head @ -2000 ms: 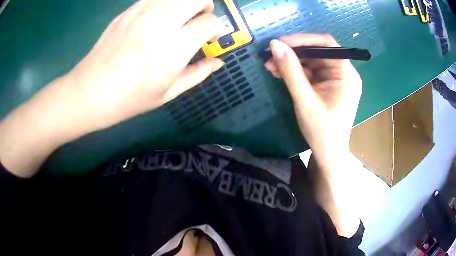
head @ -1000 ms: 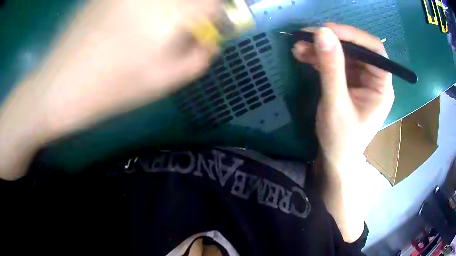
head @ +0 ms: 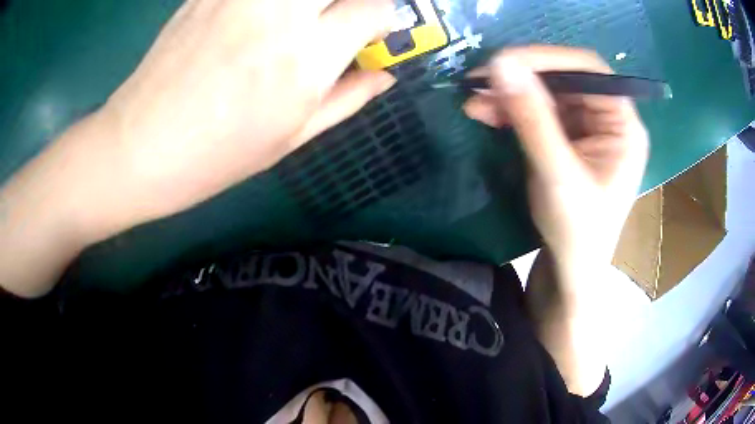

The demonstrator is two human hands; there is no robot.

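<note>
My left hand (head: 240,91) holds a yellow-rimmed housing (head: 403,48) at the top, its far part cut off by the picture's edge. My right hand (head: 571,124) holds black tweezers (head: 604,84), lying nearly level, with the tip pointing left toward the housing's near right corner. Whether the tip holds a piece is too blurred to tell. Below the housing, a clear release sheet (head: 464,178) lies on the green bench with rows of black adhesive pads (head: 364,161), partly covered by my left hand.
The green bench (head: 679,124) curves away at the right. Two yellow-rimmed housings (head: 712,16) lie at the top right, beside a dark shiny strip (head: 741,41). An open brown cardboard box (head: 675,224) stands below the bench edge at the right.
Since one second ago, my left hand and the housing have steadied and show more clearly. The tweezers have turned from slanted to nearly level, with the tip slightly lower and further left.
</note>
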